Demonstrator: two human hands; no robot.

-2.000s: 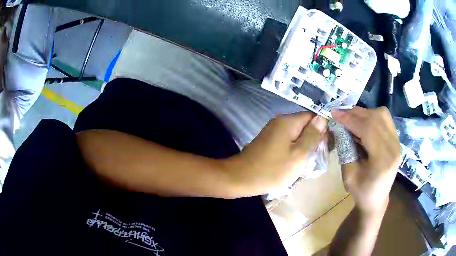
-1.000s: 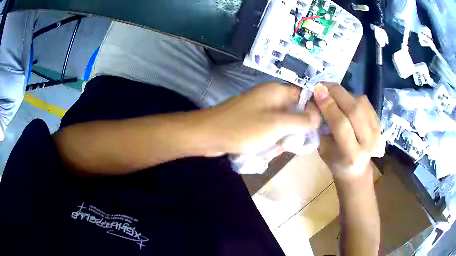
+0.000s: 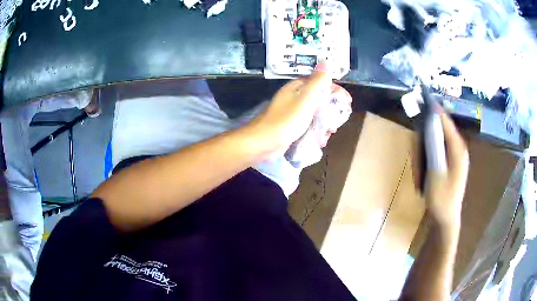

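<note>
The white open housing lies on the dark bench near its front edge, with a green circuit board and a red wire inside. My left hand is at its near edge, the thumb or fingertip touching the rim. This hand also holds a crumpled clear bag with white parts in it, hanging below the housing. My right hand is away at the right, blurred, closed around a hand tool with a grey grip and a dark upper part. What the tool's tip touches is unclear.
Clear bags with white leads are piled on the bench at the right. Loose white U-shaped pieces lie at the far left of the bench. Brown cartons stand below the bench edge. A seated person's pale trouser leg is at the left.
The view has shifted, so the housing shows more upright. My right hand has moved away from the housing to the right with the grey tool. My left hand stays by the housing with the bag.
</note>
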